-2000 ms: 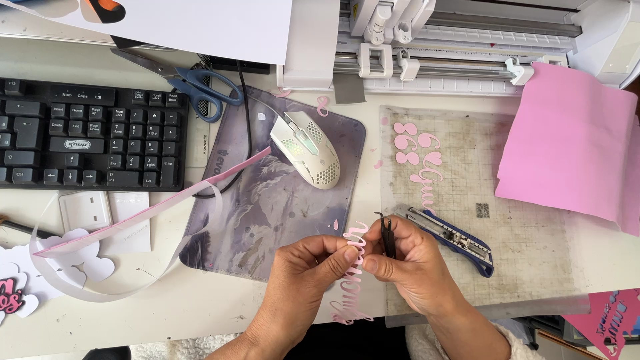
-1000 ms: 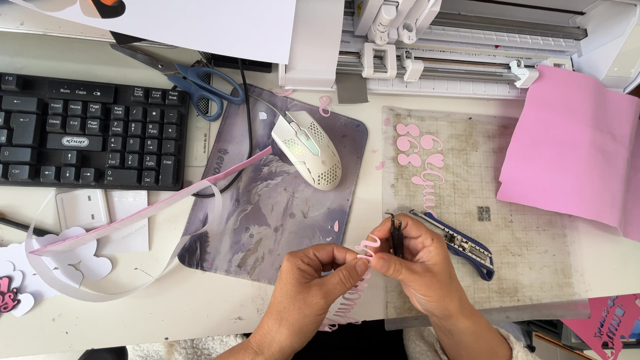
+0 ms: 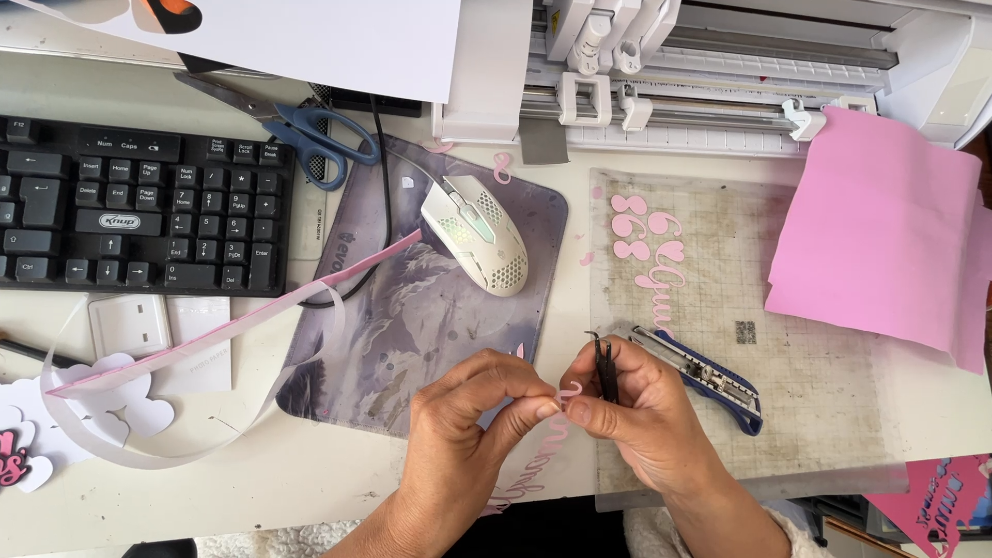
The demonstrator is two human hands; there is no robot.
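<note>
Between the fingertips of both hands is a pink cut-out script word (image 3: 535, 469), its lower end hanging toward the table's front edge. My left hand (image 3: 473, 418) pinches it from the left, with thumb against index finger. My right hand (image 3: 639, 415) pinches its upper end and also keeps black bent-tip tweezers (image 3: 606, 368) tucked in the fingers, tips pointing up. A blue utility knife (image 3: 709, 372) lies just right of my right hand on a worn translucent cutting mat (image 3: 814, 403). Pink cut-out numerals and script letters (image 3: 666, 271) lie on that mat.
A white cutting machine (image 3: 721, 116) stands at the back right, with pink sheets (image 3: 876, 240) before it. A white mouse (image 3: 484, 240) sits on a mouse pad (image 3: 372, 372). Blue-handled scissors (image 3: 310, 139), a black keyboard (image 3: 132, 201) and a curled pink-and-white strip (image 3: 232, 318) are at left.
The pink word has turned in my fingers; its upper end, upright above the fingertips two seconds ago, now sits lower between them. The tweezers stay in my right hand.
</note>
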